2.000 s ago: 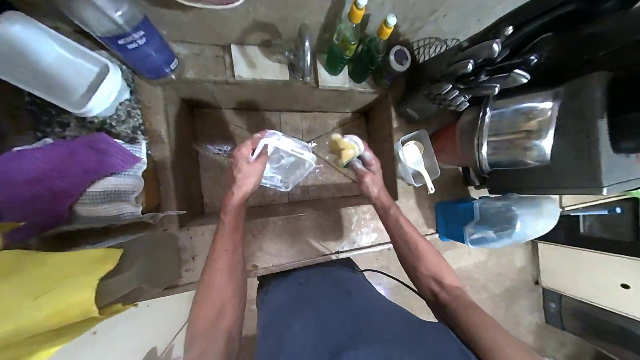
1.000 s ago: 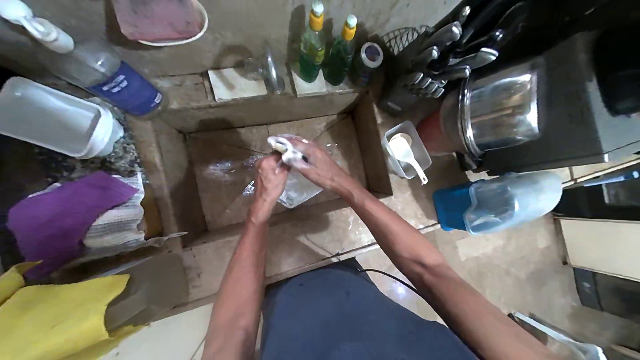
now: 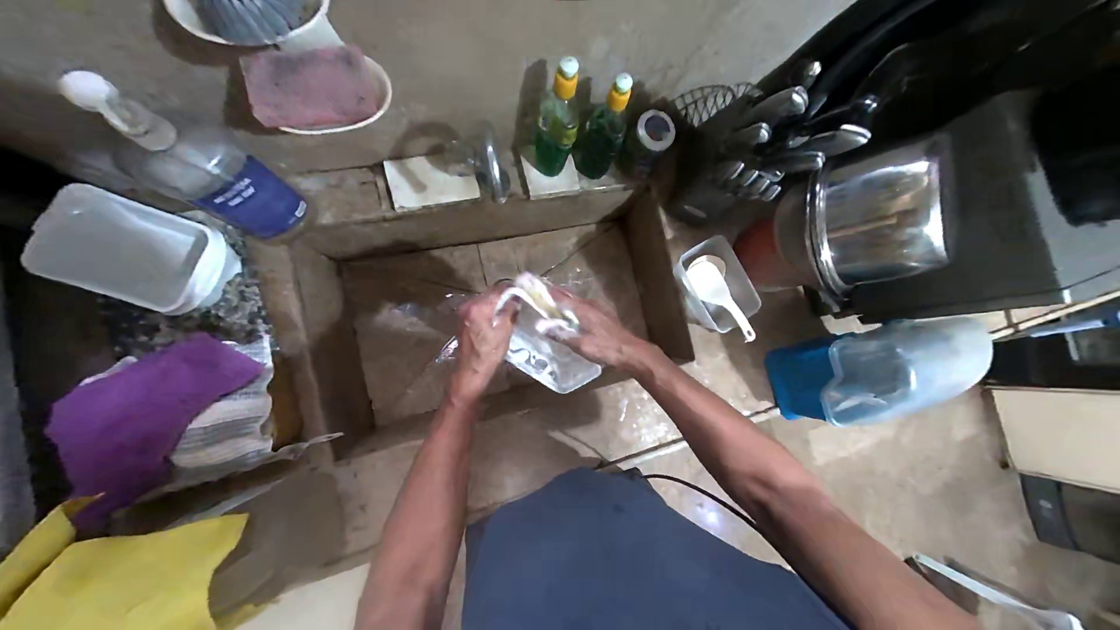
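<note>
Over the tiled sink basin (image 3: 411,367), my left hand (image 3: 484,332) grips the rim of a clear plastic container (image 3: 556,359), tilted between my hands. A soapy, yellowish sponge (image 3: 541,297) is in my right hand (image 3: 595,331), pressed at the container's upper edge. White foam covers the sponge and my right fingertips. The metal faucet (image 3: 493,166) stands at the basin's back edge, beyond both hands.
Green bottles (image 3: 556,122) stand behind the basin. To the right are a small container (image 3: 742,293) with a white scoop (image 3: 713,284), a metal pot (image 3: 884,227) and a blue-based plastic jug (image 3: 910,372). A purple cloth (image 3: 149,411) and white tub (image 3: 114,249) lie left.
Two seconds ago my hands were apart, the container in the left and the sponge in the right. They have come together, with the sponge now against the container.
</note>
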